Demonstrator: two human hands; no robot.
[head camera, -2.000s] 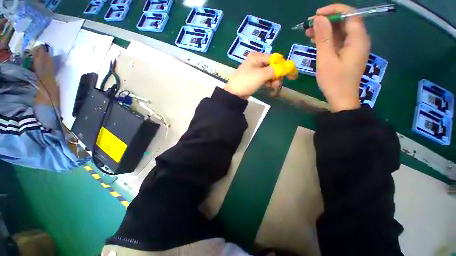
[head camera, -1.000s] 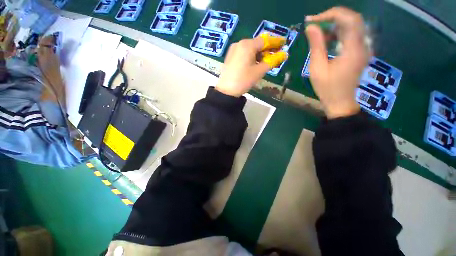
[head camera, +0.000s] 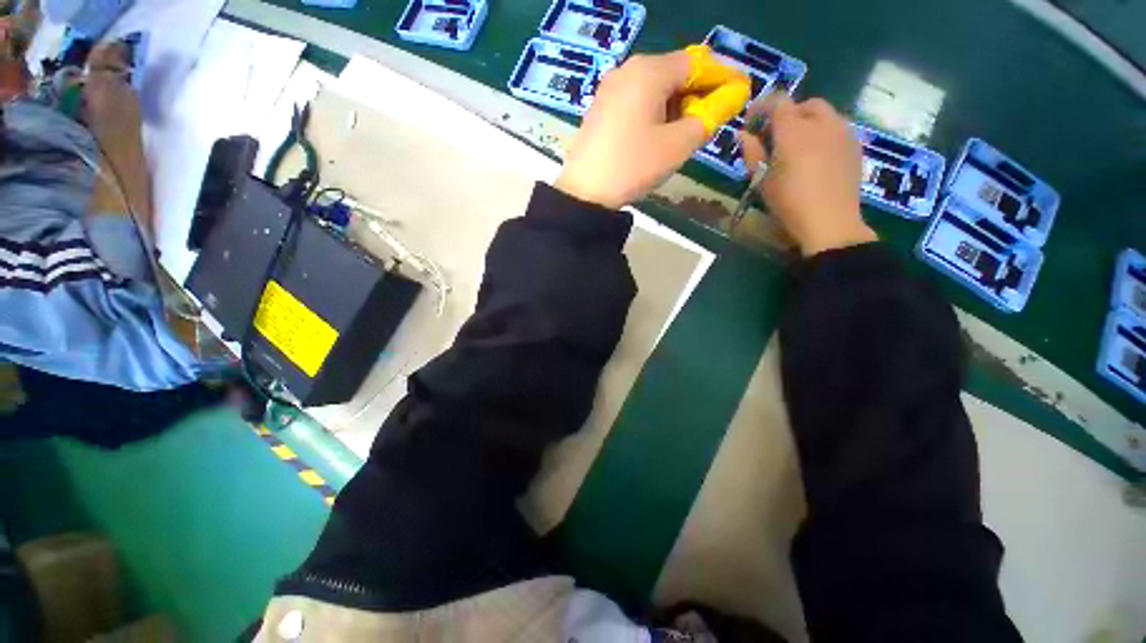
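Observation:
A pair of light-blue open housings (head camera: 767, 57) with black and silver parts inside lies on the dark green conveyor, partly covered by both hands. My left hand (head camera: 641, 126), with yellow finger cots on its fingertips, is over the pair's left side. The fingers are bent; whether they grip anything is hidden. My right hand (head camera: 811, 170) is at the pair's right side with its fingers bent close together and slightly blurred. No pen-like tool can be made out in it now.
More blue housings (head camera: 980, 251) lie along the belt on both sides. A worn metal rail (head camera: 1031, 377) edges it. Left, a black box with a yellow label (head camera: 295, 329) and pliers (head camera: 297, 157) lie on cardboard (head camera: 390, 163). A neighbouring person's striped blue sleeve (head camera: 76, 270) is at far left.
The housings have moved right along the belt. My right hand has come down and left, close to my left fingertips. The green pen-like tool seen in it earlier no longer shows clearly.

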